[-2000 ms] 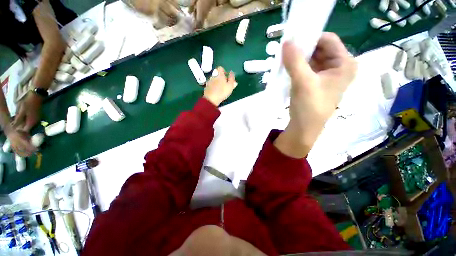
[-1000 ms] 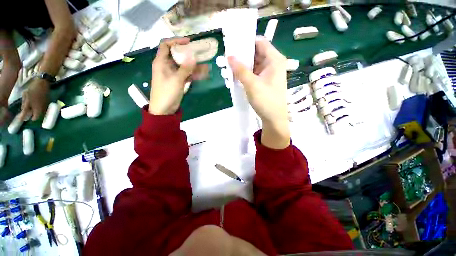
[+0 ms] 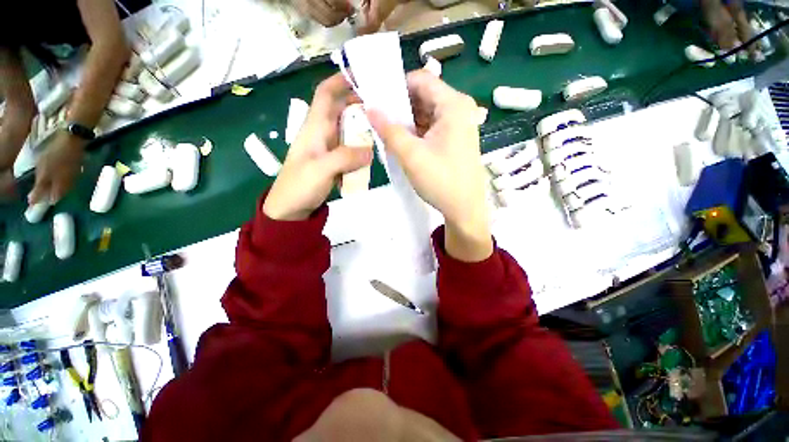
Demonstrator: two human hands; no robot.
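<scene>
My left hand holds a white device housing upright between thumb and fingers, in front of my chest. My right hand pinches a long white label strip beside the housing; the strip hangs down towards the bench. The two hands are close together, and the strip lies against or just beside the housing; I cannot tell if they touch. Part of the housing is hidden by my left thumb and fingers. No single label can be made out at my fingertips.
A green conveyor belt carries scattered housings. A pointed grey tool lies before me. A row of housings stands right, near a blue box. A hammer-like tool and pliers lie left. Other people's hands work across the belt.
Since one second ago, my left hand has turned the housing from lying crosswise to upright and brought it to the strip. Earlier still, this hand was reaching over the belt. Housings on the belt have shifted.
</scene>
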